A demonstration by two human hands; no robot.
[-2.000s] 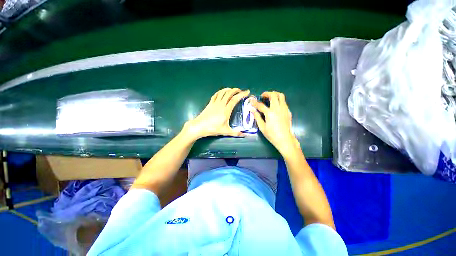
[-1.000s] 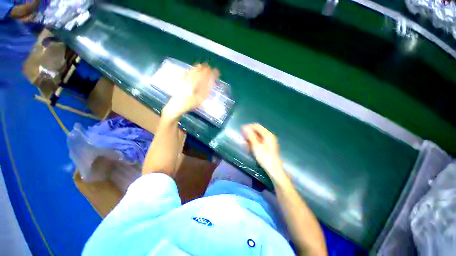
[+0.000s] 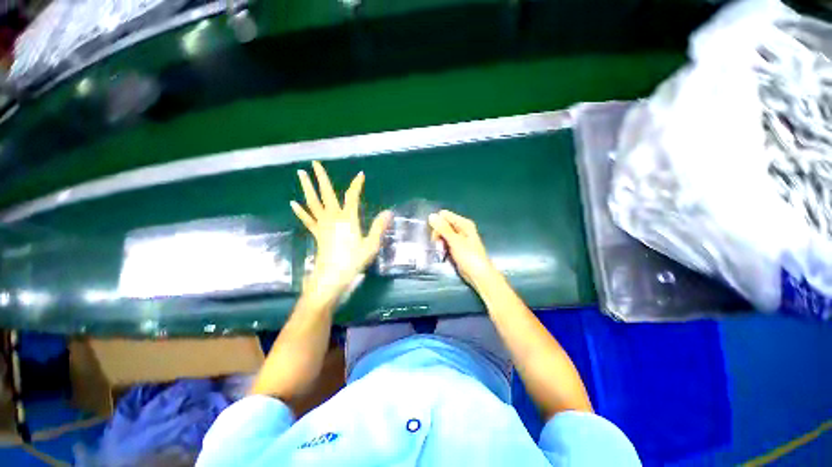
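Observation:
A clear blister tray (image 3: 408, 244) lies on the green work surface (image 3: 511, 196) between my hands; I cannot make out a white part in it. My right hand (image 3: 462, 244) has its thumb and fingertips closed at the tray's right edge. My left hand (image 3: 336, 230) is spread open at the tray's left side, its thumb near the tray's edge. Something clear shows partly behind my left hand and wrist. A long glossy stack of nested blister trays (image 3: 208, 263) lies to the left of my left hand.
A bulk plastic bag (image 3: 693, 164) heaped with white parts stands at the right on a grey metal plate (image 3: 598, 219). A pale rail (image 3: 438, 137) runs behind the surface, with the conveyor belt (image 3: 456, 89) beyond. An open carton (image 3: 164, 358) and blue cloth-like material (image 3: 169, 415) are below left.
The view has swung back from the left. My left hand has left the tray stack and is now spread by a clear blister tray. My right hand is now at that tray's right edge.

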